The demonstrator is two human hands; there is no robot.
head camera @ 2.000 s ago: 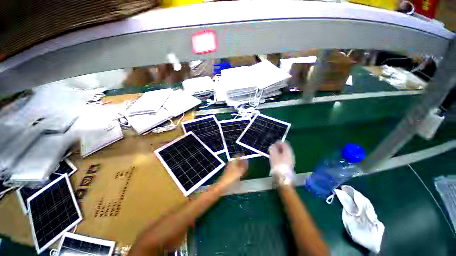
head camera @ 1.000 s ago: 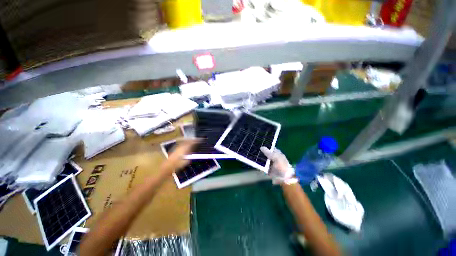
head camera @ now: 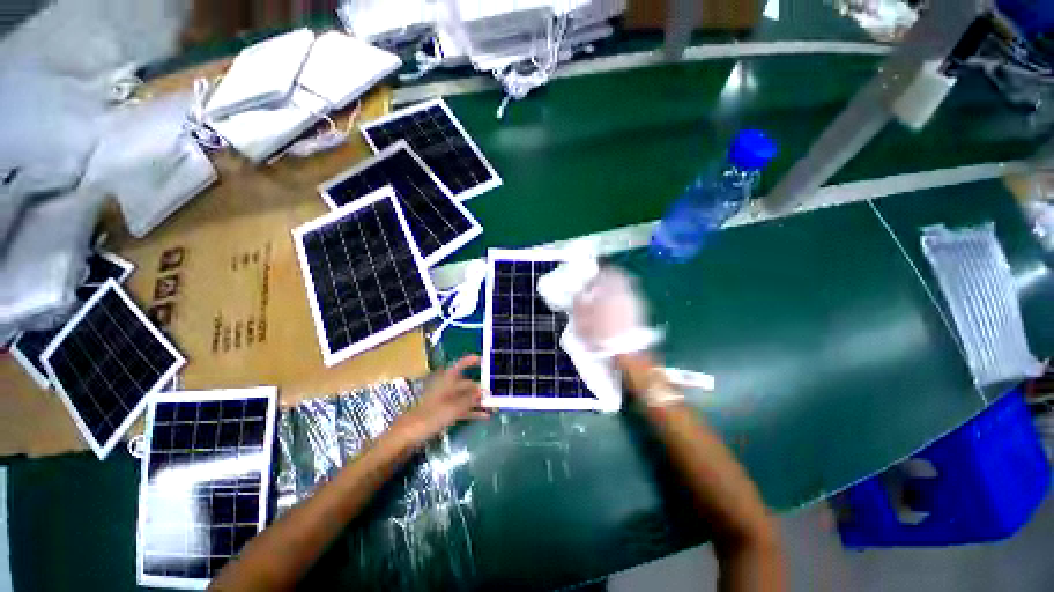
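A white-framed solar panel (head camera: 526, 335) lies face up on the green bench in front of me. My left hand (head camera: 453, 391), bare, touches the panel's lower left corner with its fingertips. My gloved right hand (head camera: 610, 310), blurred, holds a crumpled white cloth (head camera: 570, 281) on the panel's right part and hides that part. A white cable (head camera: 465, 295) lies coiled at the panel's left edge. Three more panels (head camera: 366, 275) overlap to the left, partly on brown cardboard.
More panels (head camera: 208, 486) lie at the lower left. White packets (head camera: 264, 75) are piled at the back left. A blue-capped bottle (head camera: 707, 208) stands at the right rear. A ribbed clear pack (head camera: 982, 303) and a blue bin (head camera: 959, 480) are at the right. Clear bags (head camera: 347, 434) lie near the front edge.
The panel in my right hand now lies on the bench nearer me. My right hand has taken the white cloth onto it. My left hand has moved to its corner. The view has tilted down.
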